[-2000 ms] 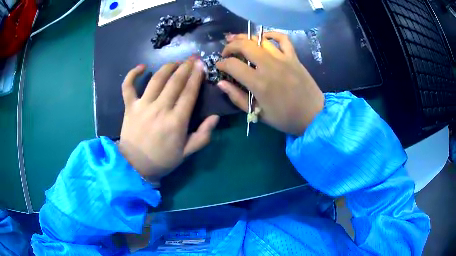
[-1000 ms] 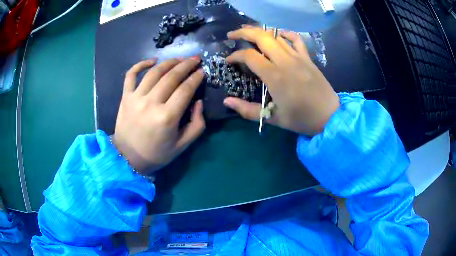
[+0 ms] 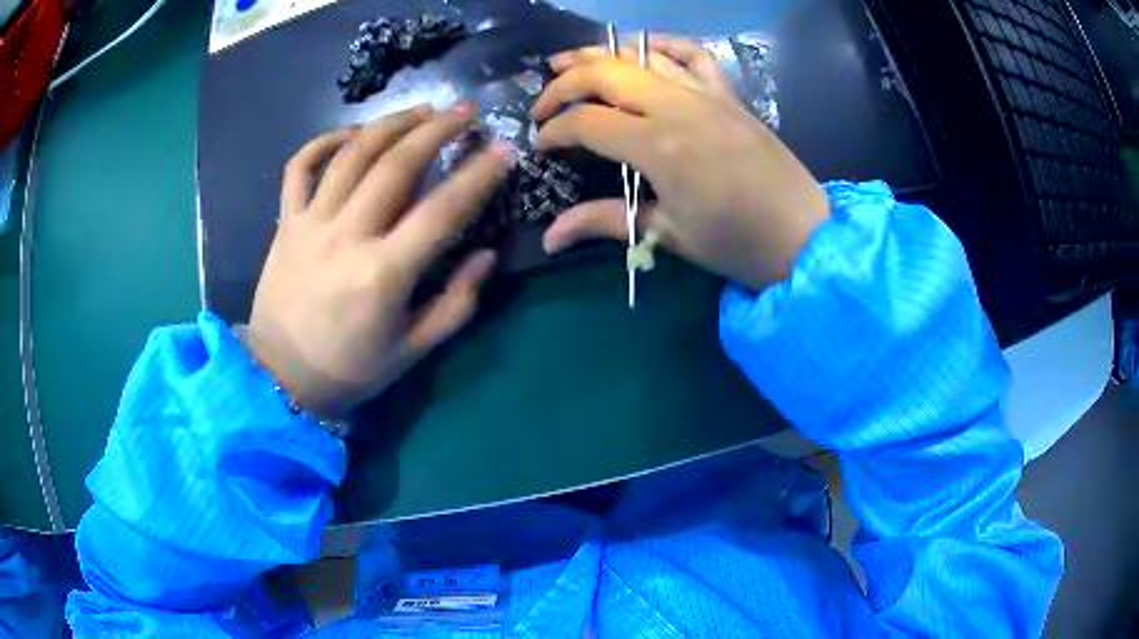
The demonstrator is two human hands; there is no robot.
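Note:
A loose pile of small components (image 3: 543, 185) lies on the black mat (image 3: 250, 162) between my hands. A second dark pile of components (image 3: 394, 53) lies farther up the mat. My left hand (image 3: 362, 243) is palm down with fingers spread, at the left side of the near pile and partly over it. My right hand (image 3: 681, 150) is curved at the pile's right side, thumb and fingers apart. It holds silver tweezers (image 3: 631, 250), which cross its palm and point toward me. What lies beneath both hands is hidden.
A white card with a blue dot (image 3: 269, 15) is at the mat's upper left. Black gridded trays (image 3: 1062, 150) stand at the right. A red bin (image 3: 31, 56) and white cable (image 3: 113, 48) are at upper left. Shiny bits (image 3: 754, 78) lie at the mat's upper right.
My hands first moved apart, exposing more of the pile. Now my left fingers are spread more and reach over its left part. My right hand still holds the tweezers. The view has shifted slightly.

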